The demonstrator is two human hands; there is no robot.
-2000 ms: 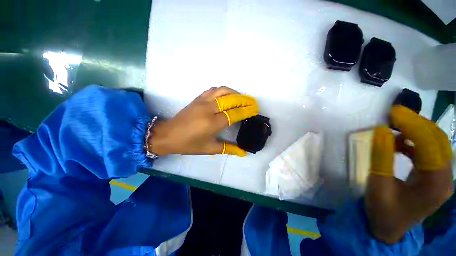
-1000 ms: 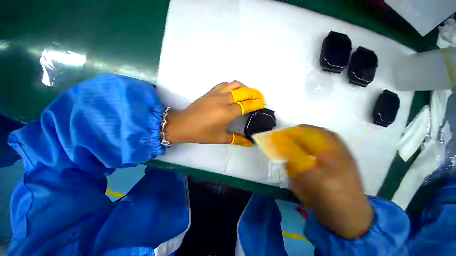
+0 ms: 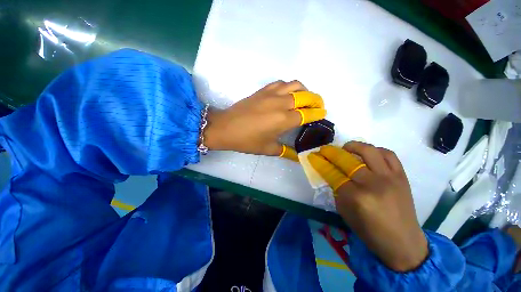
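A black smartwatch body (image 3: 316,136) lies on the white foam sheet (image 3: 257,51), between my hands. My left hand (image 3: 265,121), in yellow finger cots, holds it with fingers at its upper left edge and thumb at its lower left. My right hand (image 3: 371,191), also in yellow cots, holds a pale cream wiping pad (image 3: 311,166) at the watch body's lower edge. Part of the pad is hidden under the fingers. A crumpled white wipe (image 3: 324,198) shows partly behind my right hand.
Two watch bodies (image 3: 409,63) stand side by side at the upper right, with a third (image 3: 448,133) below them. A translucent bottle (image 3: 491,98) is at the right edge, above white wipes (image 3: 473,165) and crumpled clear plastic (image 3: 503,208). Another person's hand (image 3: 514,234) shows at the lower right.
My right hand has come from the right side of the sheet to the held watch body, bringing the cream pad. My left hand still holds the watch body. The view has shifted slightly.
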